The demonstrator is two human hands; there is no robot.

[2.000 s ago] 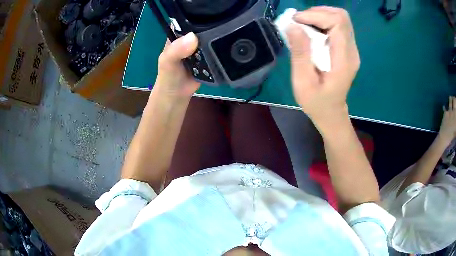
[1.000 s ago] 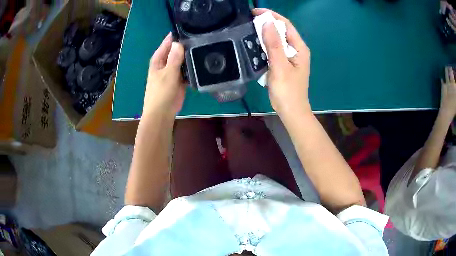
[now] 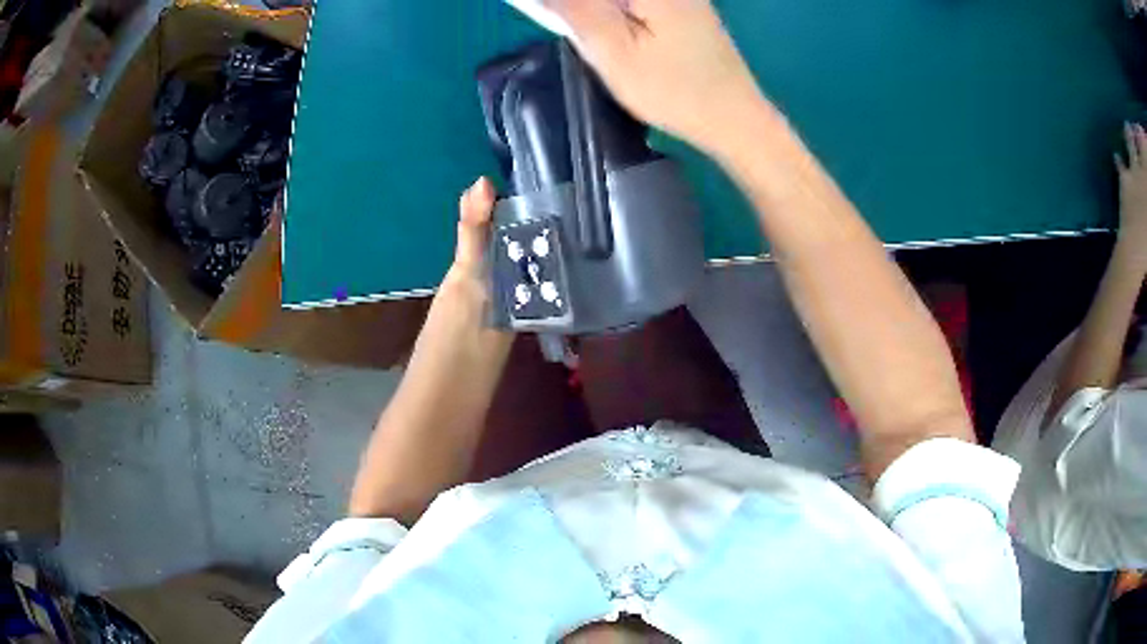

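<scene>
The black-grey security camera [image 3: 648, 245] is held over the table's front edge, turned so its side faces me. Its LED light panel [image 3: 533, 273] with pale round dots shows at the left of the housing. The black antenna [image 3: 586, 157] lies along the housing. My left hand [image 3: 476, 252] holds the camera from its left side; only the thumb and part of the hand show, and the other fingers are hidden. My right hand [image 3: 667, 57] is above the camera's far end at the top of the picture, with the white wipe [image 3: 541, 13] at its fingers, partly cut off.
The green table [image 3: 931, 126] has a pale front edge. An open carton [image 3: 126, 189] of black units stands at the left, beside another carton [image 3: 94, 302]. Another person's arm [image 3: 1107, 315] reaches the table at the right. A red stool [image 3: 952, 327] is below the table.
The camera has turned from showing its lens window to showing its side, and sits lower and nearer me. My right hand with the wipe has moved from its right side up to the far end.
</scene>
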